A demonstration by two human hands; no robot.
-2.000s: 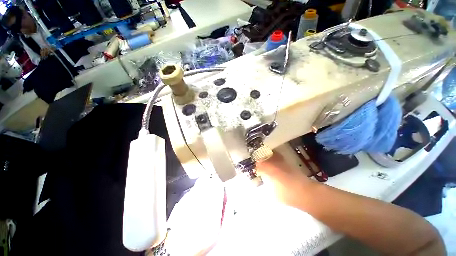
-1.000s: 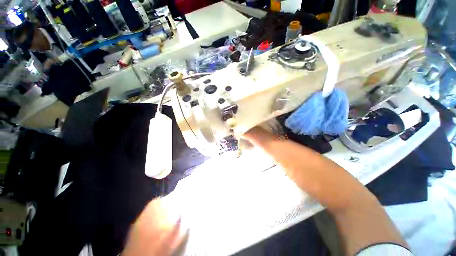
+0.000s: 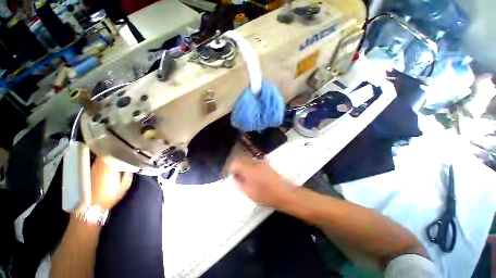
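A dark garment piece [image 3: 130,233] lies at the needle area and hangs over the table's front edge. More dark cloth [image 3: 209,155] with a curved edge lies under the machine arm. My left hand [image 3: 109,182] is on the dark cloth left of the needle, partly hidden behind the white lamp [image 3: 76,176]. My right hand [image 3: 253,180] is curled low over the white table, right of the needle, beside the cloth's curved edge. Its fingertips are blurred, so I cannot tell if they hold cloth. The presser foot area [image 3: 169,172] is bright and unclear.
The cream machine arm [image 3: 179,89] crosses above, with a blue yarn tuft [image 3: 258,108] hanging from it. Dark-red snips [image 3: 251,147] lie behind my right hand. A white-rimmed tray [image 3: 321,126] is farther right. Black scissors [image 3: 444,225] lie on white cloth at far right.
The view has swung right, bringing the scissors into sight. My left hand has moved up beside the needle. My right hand has come out from under the arm. Dark cloth now shows around the needle.
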